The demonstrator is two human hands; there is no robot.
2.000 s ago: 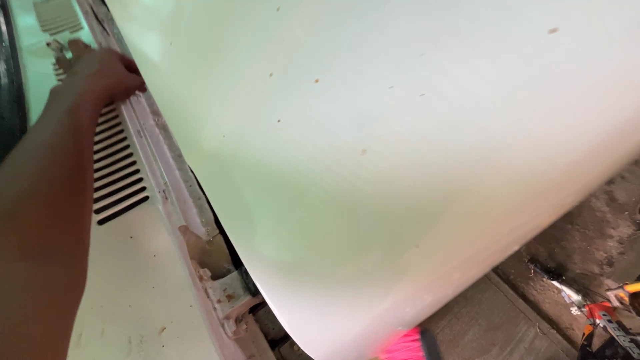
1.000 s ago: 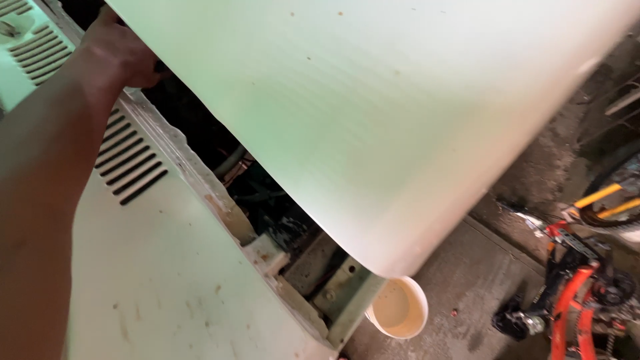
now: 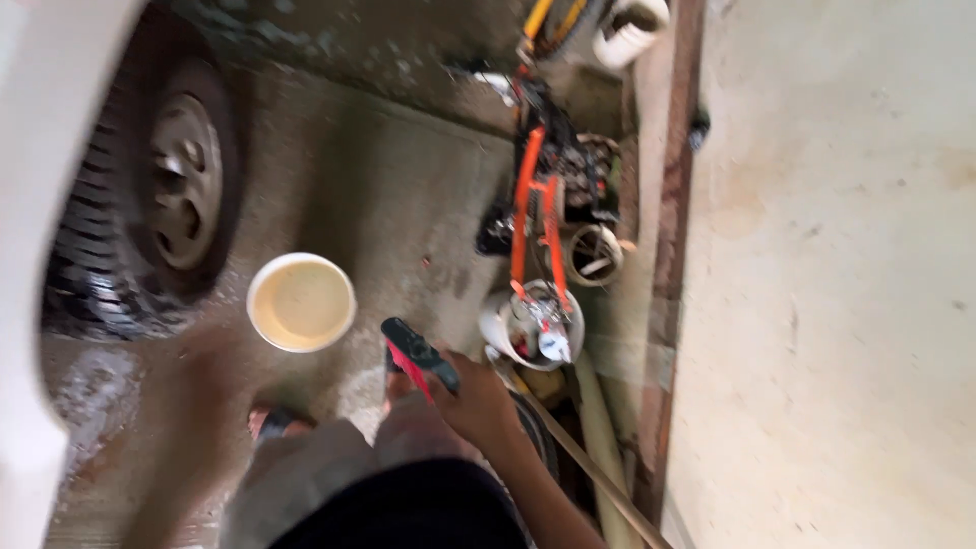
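My right hand holds a scrub brush with a dark grey-green back and pink bristles, out in front of my thighs. On the wet concrete floor to the left of the brush stands a white bucket of cloudy, yellowish liquid. At the lower left a blurred forearm shows, but my left hand cannot be made out. The pale body panel of a vehicle runs down the left edge, beside its tyre and silver wheel.
An orange bicycle frame lies at the centre right, above a white bucket holding things. Another white bucket is at the top. A long wooden pole and a pale wall are at the right. My feet in sandals are below the bucket.
The view has swung from the vehicle's raised hood down to the floor. My left hand, earlier at the hood's edge, is no longer discernible. My right hand and the whole brush now show.
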